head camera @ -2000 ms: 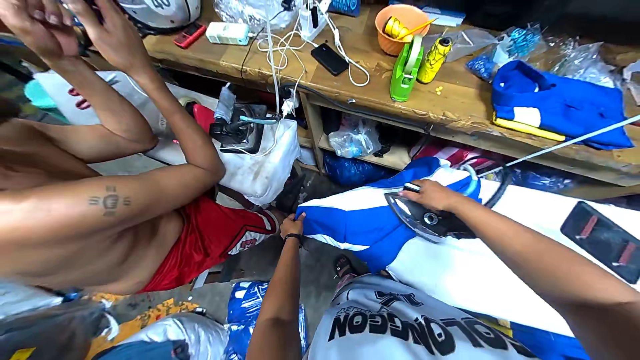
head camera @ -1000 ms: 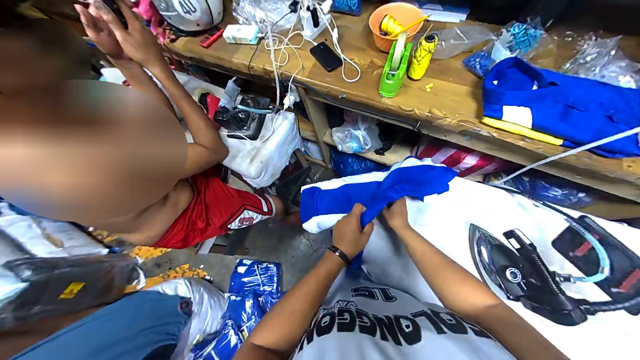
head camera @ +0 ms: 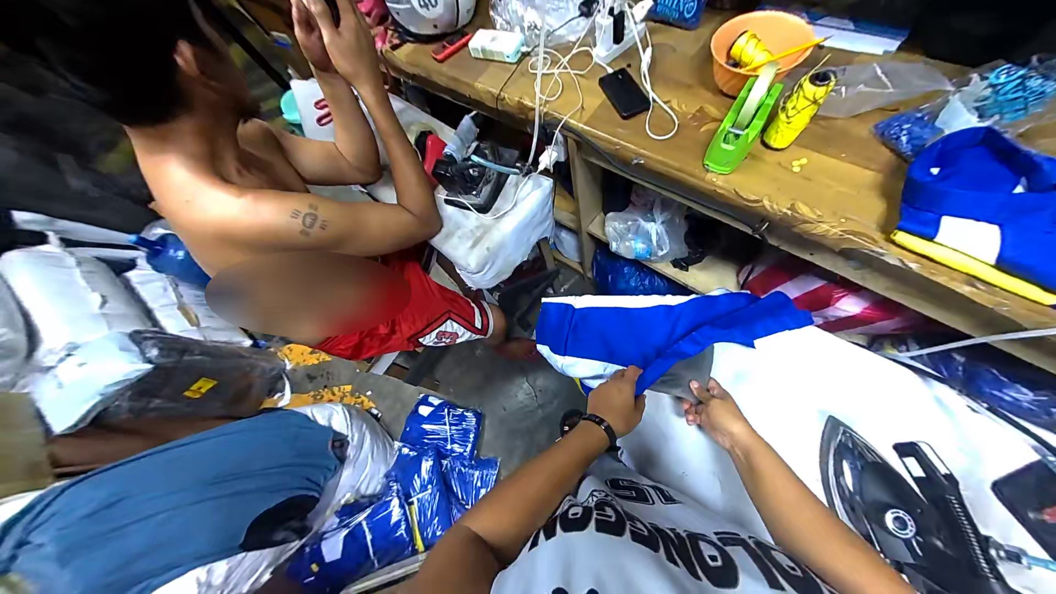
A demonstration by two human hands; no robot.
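Note:
A blue and white cloth garment [head camera: 610, 326] lies over the near left end of the white-covered ironing surface [head camera: 771, 412]. My left hand [head camera: 616, 402] grips its near edge. My right hand [head camera: 716, 415] is at a grey piece [head camera: 683, 375] beside the blue fabric, thumb and fingers close together; whether it pinches that piece is unclear. To the right, a black clothes iron [head camera: 899, 520] rests on the white cover, away from both hands, partly cut off by the frame edge. A dark rest pad [head camera: 1027, 495] lies beyond it.
A shirtless person [head camera: 272, 190] in red shorts sits at the left, hands raised. The wooden workbench [head camera: 660, 157] holds a green tape dispenser [head camera: 742, 124], a phone [head camera: 624, 92], cables and a folded blue garment [head camera: 982, 202]. Plastic-wrapped blue packets [head camera: 441, 429] lie at lower left.
Two seconds ago my right hand held the iron on the garment; one second ago the iron stood released at the right. Since then my right hand has moved off the blue cloth to the grey piece.

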